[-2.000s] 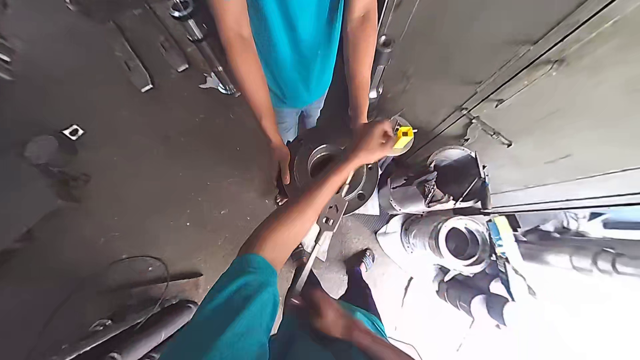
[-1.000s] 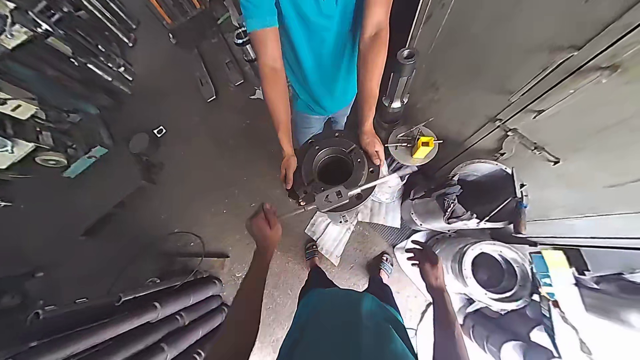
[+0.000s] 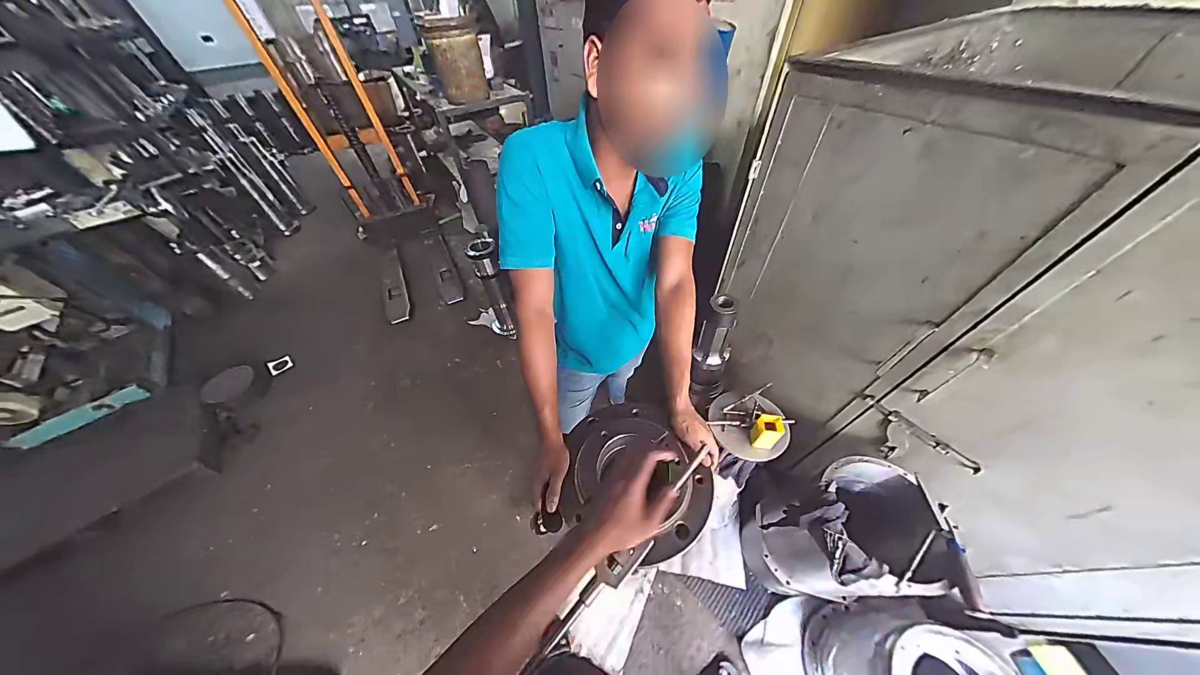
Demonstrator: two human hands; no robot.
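Observation:
My left hand (image 3: pixel 637 502) reaches over a thick round steel flange (image 3: pixel 595 469), its fingers curved and spread beside the far handle of a tap wrench (image 3: pixel 692 472). Whether the fingers close round that handle cannot be told. The wrench body lies over the flange's near rim, and its other handle runs to the bottom edge. There, a dark shape that looks like my right hand (image 3: pixel 568 666) is mostly cut off. A co-worker's two hands rest on the flange, one at its left rim (image 3: pixel 551 473), the other at its upper right (image 3: pixel 694 433).
The co-worker (image 3: pixel 600 234) stands across the flange. To the right are a round plate (image 3: pixel 727 439) with rods and a yellow block (image 3: pixel 767 431), metal housings (image 3: pixel 797 553) and a grey cabinet (image 3: pixel 937 234). An orange pallet jack (image 3: pixel 361 150) stands behind; white sheets (image 3: pixel 712 544) lie underneath.
My left hand has moved from the flange's lower left to above it, near the wrench's far handle. My right hand has left the area by the housings. The view has tilted up.

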